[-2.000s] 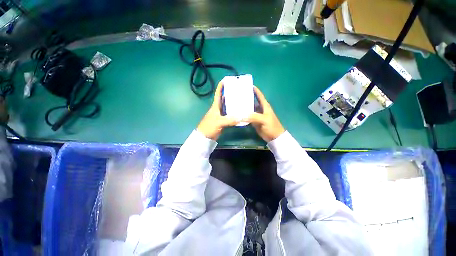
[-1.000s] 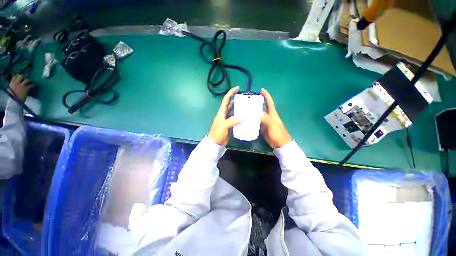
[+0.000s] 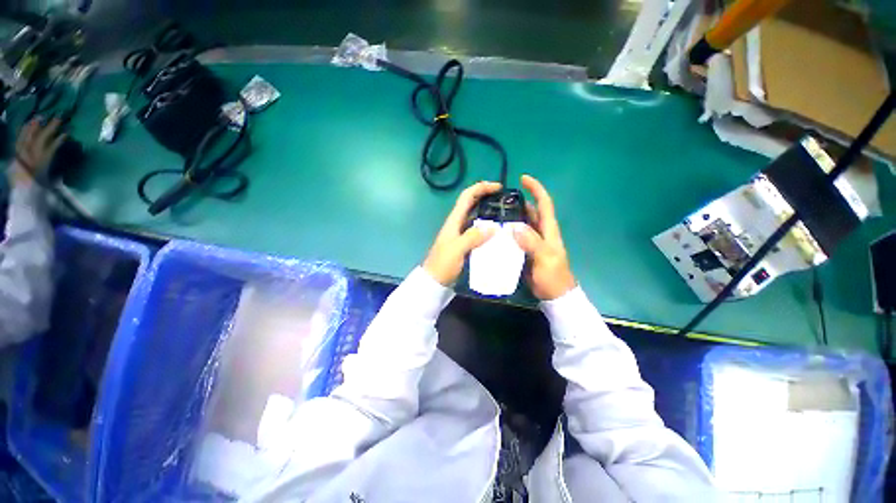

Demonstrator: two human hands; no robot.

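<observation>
My left hand (image 3: 456, 236) and my right hand (image 3: 544, 242) hold a black housing (image 3: 502, 205) with a white cover (image 3: 497, 260) between them, near the bench's front edge. The black housing shows at the far end, and the cover lies over the near part, both thumbs on it. Whether the cover is seated cannot be told. A black cord (image 3: 481, 136) runs from the housing to a coil with a small yellow tie. Its far end has a clear-wrapped connector (image 3: 359, 52).
Another corded black housing (image 3: 184, 106) lies at left, near another person's hand (image 3: 39, 147). Right are the white screw box (image 3: 729, 243), an orange screwdriver (image 3: 739, 27), its dark lead crossing the view, and cardboard (image 3: 820, 74). Lined blue crates (image 3: 162, 324) stand along the near edge.
The white cover now sits nearer me, exposing the housing's black far end between my hands. The view has shifted, with bench items appearing further right. The other person's hand has come into view at left.
</observation>
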